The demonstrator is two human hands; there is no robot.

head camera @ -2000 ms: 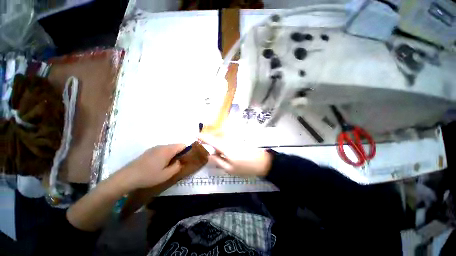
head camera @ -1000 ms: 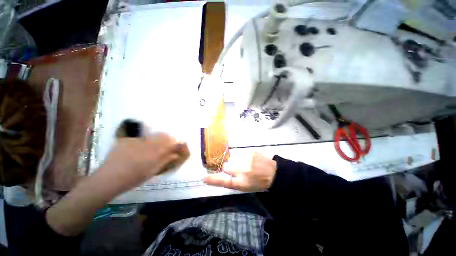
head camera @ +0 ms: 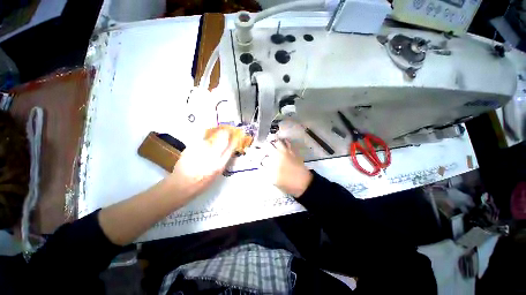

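A brown fabric band [head camera: 161, 151] lies under my left hand [head camera: 202, 161], its folded end sticking out to the left. My left hand holds its bright orange-tan end [head camera: 228, 138] just left of the needle area. My right hand [head camera: 286, 168] is at the right of the needle, below the machine head; glare blurs its fingertips, and whether they hold anything cannot be told. The sewing machine [head camera: 369, 66] stands behind and to the right. Another brown band [head camera: 211, 52] with a dark edge lies at the back of the table.
Red-handled scissors [head camera: 371, 154] and a thin dark tool [head camera: 319, 140] lie right of my right hand. A pale cord [head camera: 33, 173] lies on the brown board [head camera: 57, 115] at the left. A control panel [head camera: 441, 11] stands behind the machine. A printed ruler [head camera: 190, 215] runs along the front edge.
My left hand has moved right to the needle area with a brown band. My right hand has left the band it touched and moved up beside the needle. The view has shifted right.
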